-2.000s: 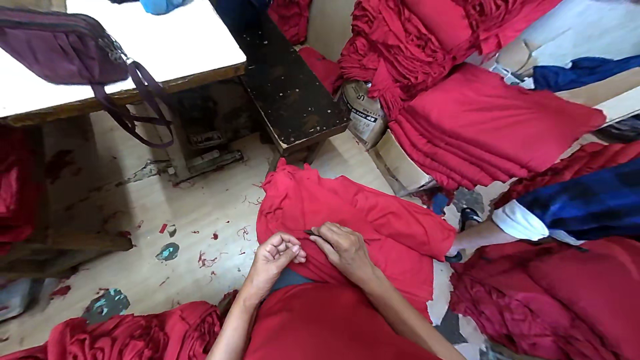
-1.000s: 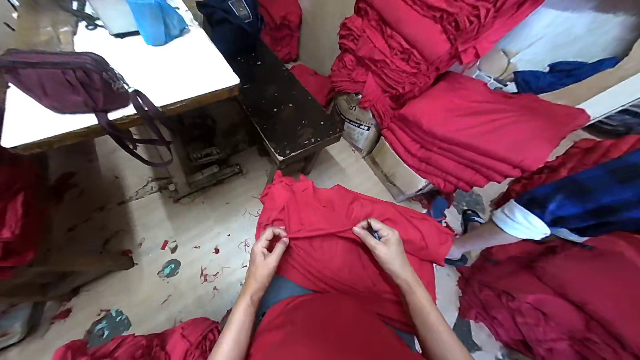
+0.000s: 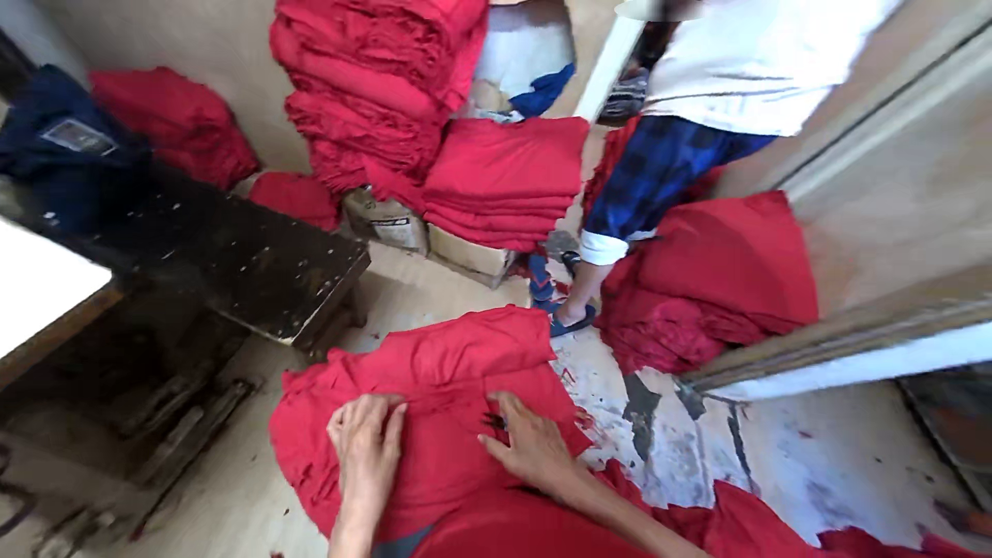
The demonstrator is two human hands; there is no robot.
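Red knit fabric [image 3: 457, 349] lies spread over my lap. My left hand [image 3: 368, 434] rests on it at the left, thumb and fingers on the cloth; whether it pinches a fold I cannot tell. Across from it, my right hand [image 3: 527, 442] has thumb and forefinger apart above the cloth. A small dark tool [image 3: 494, 421], perhaps thread snips, sits in the right hand, its handle mostly hidden by the fingers.
A dark wooden bench [image 3: 263, 256] is at the left, by a white-topped table [image 3: 46, 287]. Folded red cloth [image 3: 508, 170] is stacked on a cardboard box [image 3: 469, 256]. At the right a person in checked shorts [image 3: 659, 167] stands beside a red cloth pile [image 3: 721, 263].
The view has swung to the right and up, bringing more of the standing person in. My hands first moved apart along the cloth, and are now nearer each other again.
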